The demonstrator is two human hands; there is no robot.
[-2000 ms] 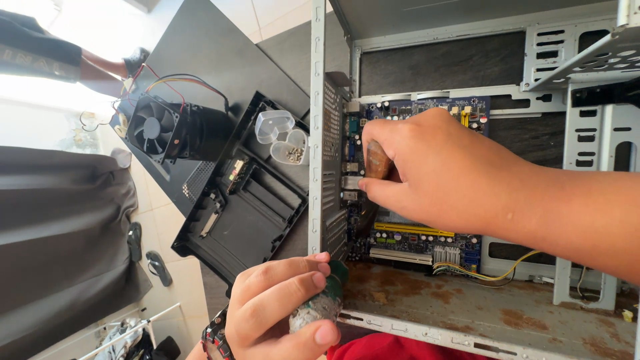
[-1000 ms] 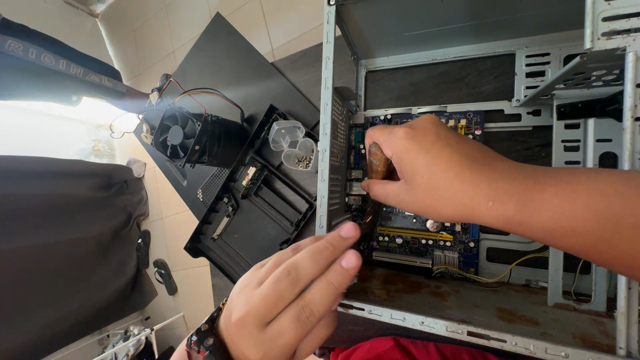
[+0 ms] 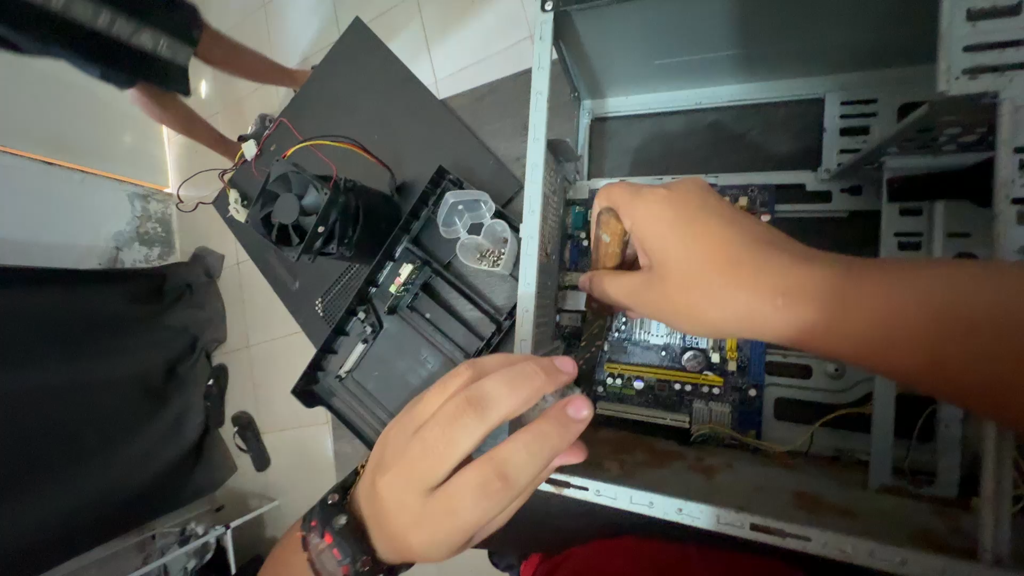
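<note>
My right hand (image 3: 696, 256) is closed around the worn brown handle (image 3: 610, 240) of a tool, over the port side of a blue motherboard (image 3: 680, 376) in an open metal computer case (image 3: 534, 200). The tool's dark lower part is partly hidden. My left hand (image 3: 480, 448), with a watch (image 3: 332, 532) on its wrist, hovers at the near left edge of the case, palm partly hidden. Something greyish shows between its fingers; whether it is gripped is unclear. A yellow slot (image 3: 664, 373) and a round coin cell (image 3: 694, 360) show on the board.
A black plastic front panel (image 3: 400, 344) lies left of the case, bearing a clear heart-shaped box (image 3: 486, 246) of small screws. Beyond it, a wired fan (image 3: 292, 208) sits on a dark metal side panel (image 3: 376, 88). Another person's arms (image 3: 248, 60) reach in at top left. Rust marks the case wall.
My left hand has opened from its curled grip on a greenish-grey object and its fingers now extend toward the case edge. The other person's arms have come further into view.
</note>
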